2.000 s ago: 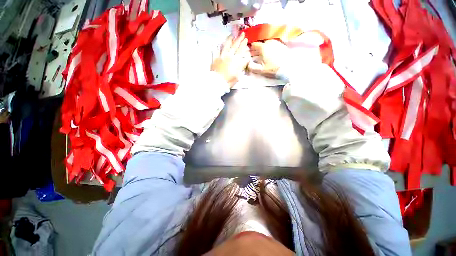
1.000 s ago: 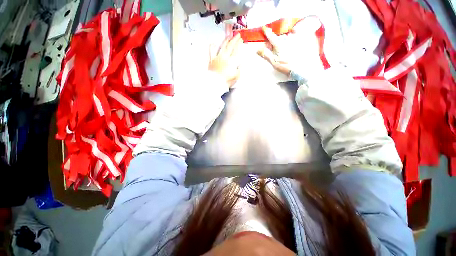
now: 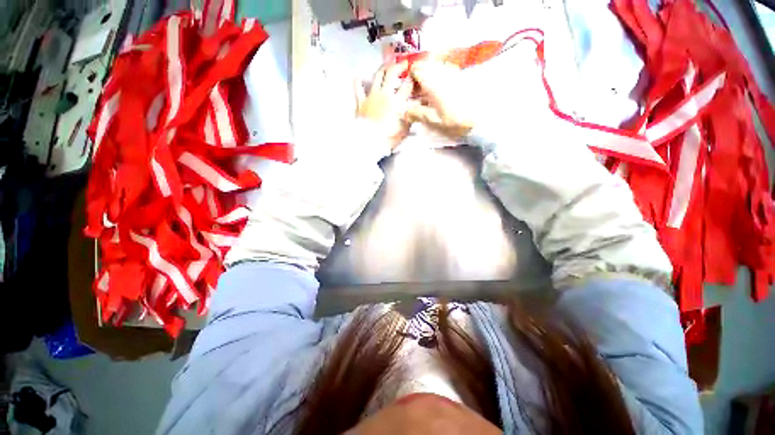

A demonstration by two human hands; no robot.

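Note:
A red strip [image 3: 472, 56] lies on the bright white machine bed, just below the needle area [image 3: 399, 41] of the sewing machine. Its tail curves right and down towards the right pile. My left hand [image 3: 385, 100] is at the strip's left end, fingers pointing up. My right hand [image 3: 440, 95] is close beside it, fingers bent at the strip's edge, and seems to grip it. Glare washes out the fingers and hides the exact contact of both hands.
A tangled pile of red strips with pale stripes [image 3: 161, 170] is at the left, over a carton [image 3: 89, 293]. A right pile [image 3: 722, 170] hangs over the table's right edge, above another carton [image 3: 707, 347]. A shiny grey panel [image 3: 433, 225] is at the near edge.
My right hand, spread on the strip a second ago, has moved left beside my left hand with its fingers bent. The strip's tail now shows narrow, and its curve has shifted.

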